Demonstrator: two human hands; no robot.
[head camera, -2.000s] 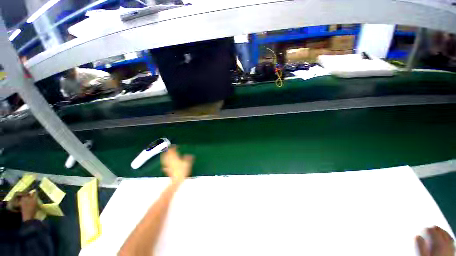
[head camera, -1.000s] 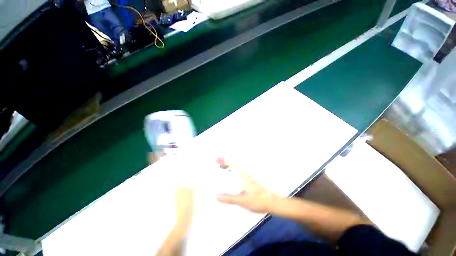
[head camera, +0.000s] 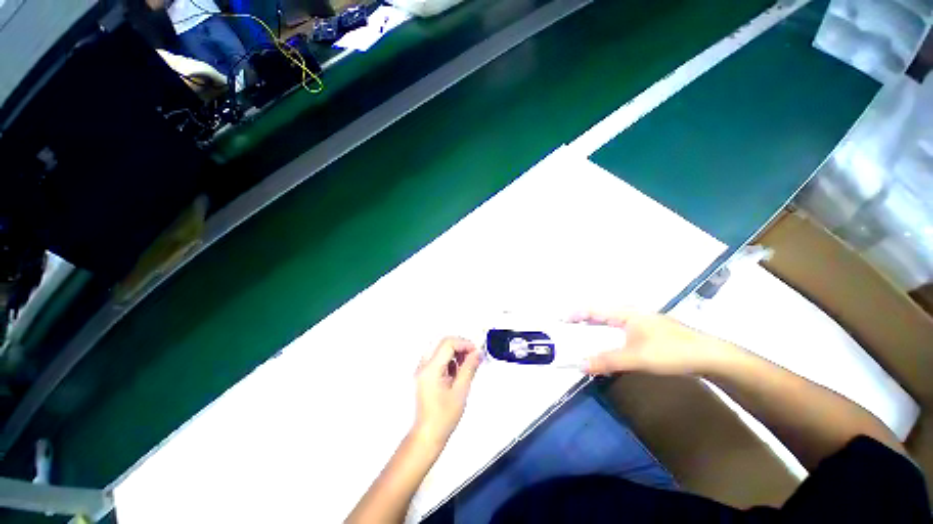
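Note:
A white handheld device (head camera: 522, 346) with a glossy black oval panel lies level over the white bench sheet (head camera: 338, 409), its panel facing up. My right hand (head camera: 624, 345) holds its right end, fingers above and thumb below. My left hand (head camera: 448, 370) is at the panel end, fingers bent close to its edge. I cannot tell whether the left fingertips grip the device or a thin clear bag around it.
The green conveyor belt (head camera: 409, 220) runs beyond the sheet. An open carton (head camera: 706, 440) with a white divider sheet (head camera: 818, 338) stands at lower right, beside blister trays (head camera: 880, 184). A dark panel (head camera: 92, 154) is at upper left.
The blurred device that was over the belt edge is now over the sheet, nearer me. My right hand has moved right and closed on it. My left hand has come nearer its panel end.

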